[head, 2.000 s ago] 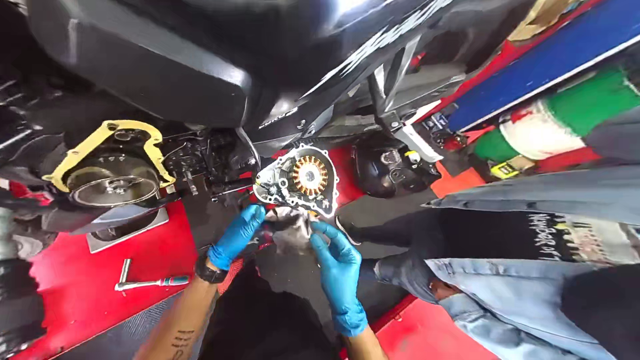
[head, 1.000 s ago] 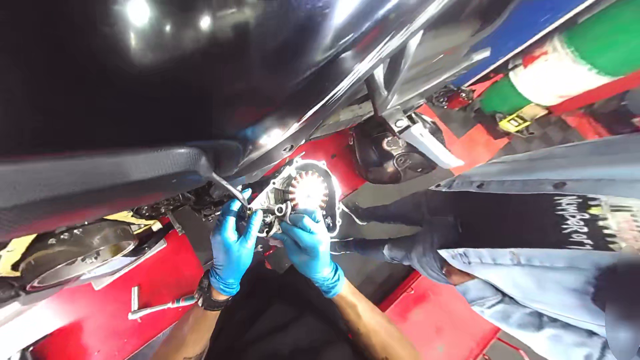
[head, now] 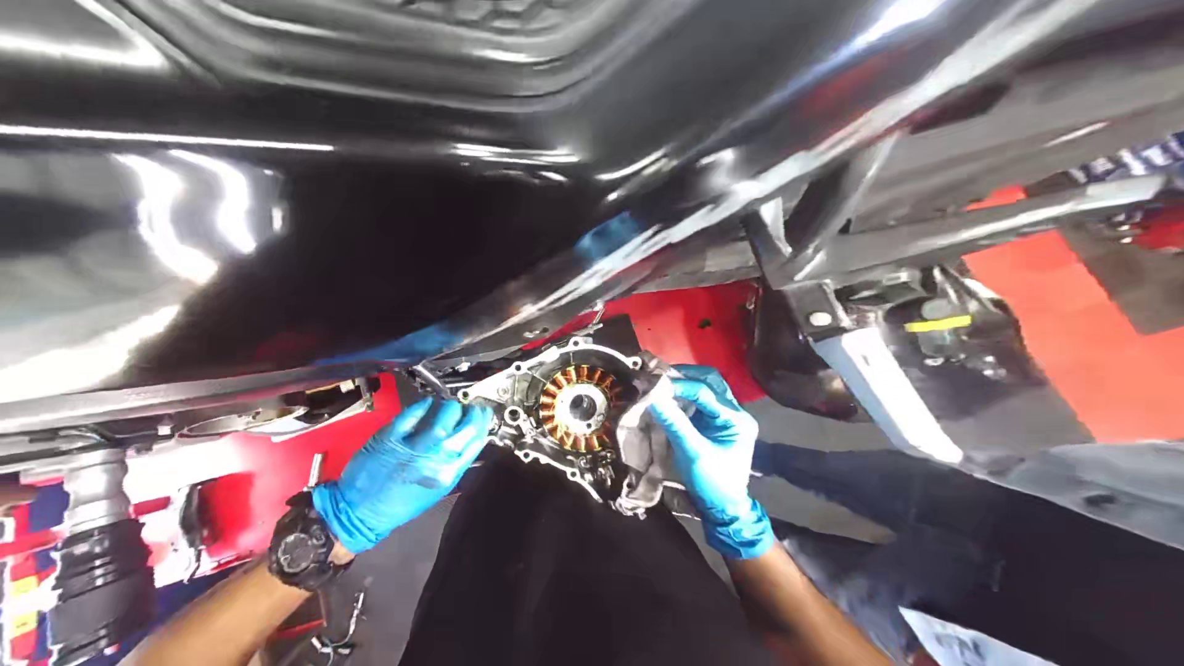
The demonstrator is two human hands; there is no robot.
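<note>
A metal engine cover (head: 514,381) with a copper-wound stator (head: 578,408) inside it lies in the middle, above my dark-clothed lap. My left hand (head: 407,472), in a blue glove with a black watch at the wrist, has its fingers on the cover's left end. In my right hand (head: 708,444), also blue-gloved, is a grey cloth rag (head: 643,439), which lies against the cover's right rim. The left fingertips are partly hidden from sight.
Glossy black motorcycle bodywork (head: 398,250) hangs low across the top. A metal stand leg (head: 883,393) slants down at the right, beside a dark rounded part (head: 805,370). A person's dark trouser leg (head: 925,518) extends at the lower right. Red panels (head: 689,324) lie beyond the cover.
My right hand has moved from over the stator to the cover's right side, where the rag now shows in it. The view has shifted closer under the bodywork.
</note>
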